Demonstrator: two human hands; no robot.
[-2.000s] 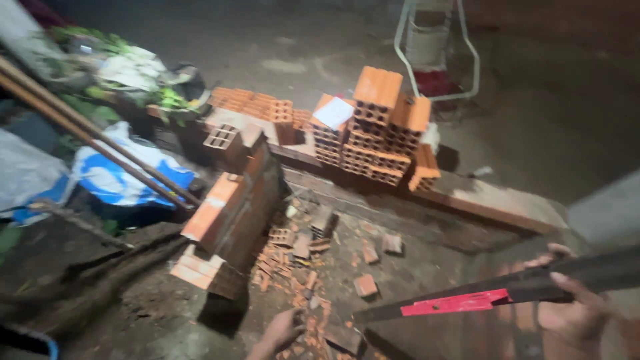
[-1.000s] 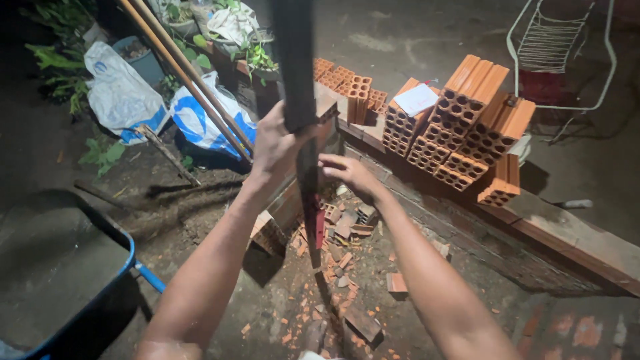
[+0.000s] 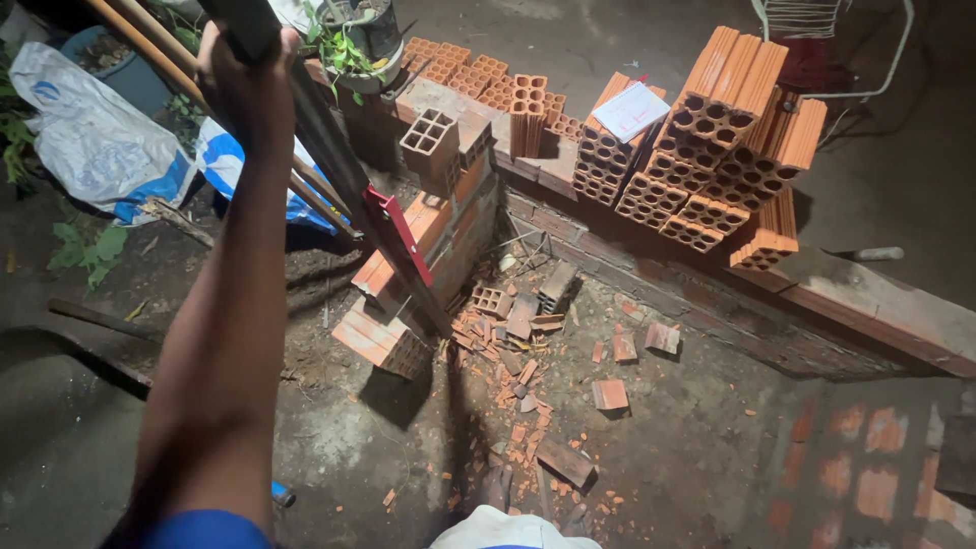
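Note:
My left hand (image 3: 252, 84) grips the upper part of a long dark straight bar (image 3: 328, 130), which slants down to the right towards the ground. A red spirit level (image 3: 400, 232) lies along the bar's lower half, beside the stepped end of a low wall of hollow clay bricks (image 3: 427, 221). Whether anything fastens the level there I cannot tell. The bar's lower end is near a whitish-faced brick (image 3: 381, 335) at the foot of that wall. My right hand is out of the frame.
Hollow bricks (image 3: 686, 160) are stacked on the long low wall (image 3: 862, 293), with a notebook (image 3: 630, 111) on top. Brick rubble (image 3: 526, 381) litters the ground. Potted plants (image 3: 366, 46), a white and blue sack (image 3: 99, 137) and wooden poles (image 3: 152, 49) stand at left. A wheelbarrow (image 3: 69, 427) is at lower left.
The bar was slanting at the right two seconds ago and stood upright between my hands one second ago. My right hand has left the view. My left hand has stayed on the bar.

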